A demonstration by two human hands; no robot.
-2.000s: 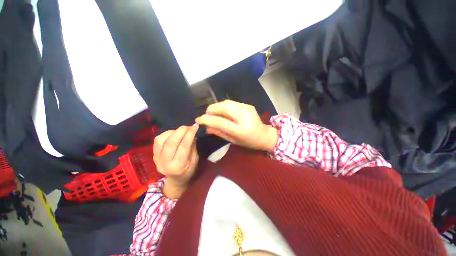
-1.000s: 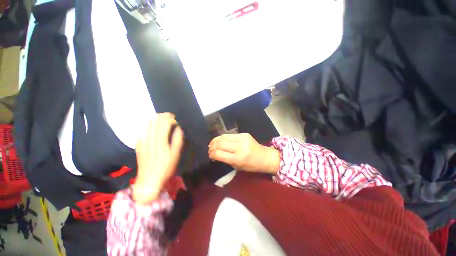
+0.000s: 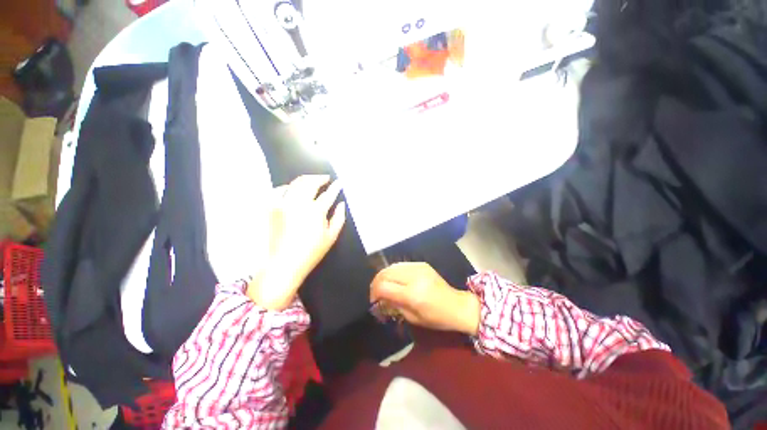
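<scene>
A wide black strip (image 3: 332, 290) runs from under the presser foot area (image 3: 304, 92) of the white sewing machine (image 3: 261, 38) down over the table's front edge. My left hand (image 3: 301, 239) lies palm down on the strip just in front of the needle area, fingers slightly apart. My right hand (image 3: 425, 296) is below the table's front edge at the strip's right side, with curled fingers. A small, blurred brownish patch shows at its fingertips; whether it holds anything is unclear. Glare hides the needle.
Black garment panels (image 3: 101, 210) drape over the left of the white table (image 3: 471, 159). Red snips (image 3: 431, 102) and an orange patch (image 3: 431, 55) lie right of the needle area. Red crates (image 3: 23, 294) stand at left. A black garment pile (image 3: 673, 185) fills the right.
My hands were together at the strip and have separated. My left hand has moved up onto the strip near the needle. The view has shifted upward, showing more of the machine.
</scene>
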